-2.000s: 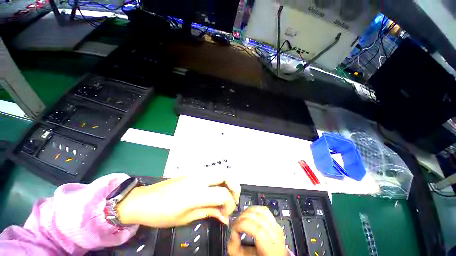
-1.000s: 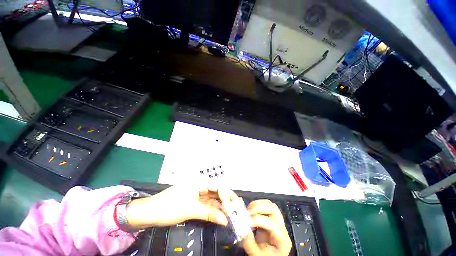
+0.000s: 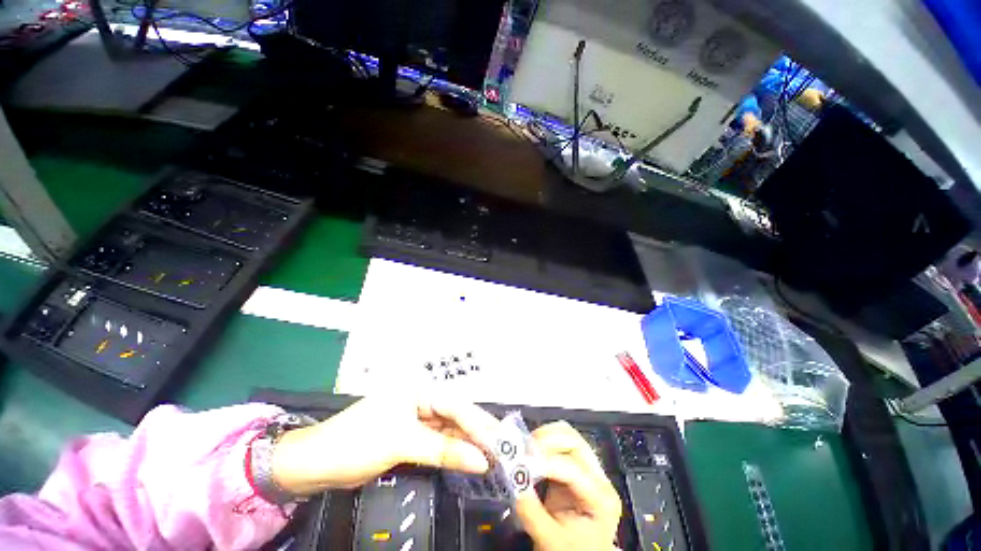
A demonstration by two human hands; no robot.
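A small clear piece with two dark rings (image 3: 514, 461) is held between both hands, above the near black foam tray (image 3: 674, 431). My left hand (image 3: 430, 439) comes in from the left in a pink sleeve, its fingertips at the piece's left edge. My right hand (image 3: 570, 490) grips the piece from the right with thumb and fingers. Black open phone bodies (image 3: 394, 514) lie in the tray's slots; the hands cover the middle ones. Several small dark rings (image 3: 452, 366) lie in two rows on the white sheet (image 3: 398, 312).
A second tray (image 3: 161, 282) with phone bodies stands at the left. A long black tray (image 3: 516, 242) lies behind the sheet. A blue bin (image 3: 697, 347), red sticks (image 3: 637, 378) and clear plastic packaging (image 3: 796, 377) are at the right. A clear ring strip (image 3: 765, 506) lies on the green mat.
The hands have lifted from the phones and now hold the clear piece between them. Since one second ago, it has turned so its two rings show. The view has shifted slightly.
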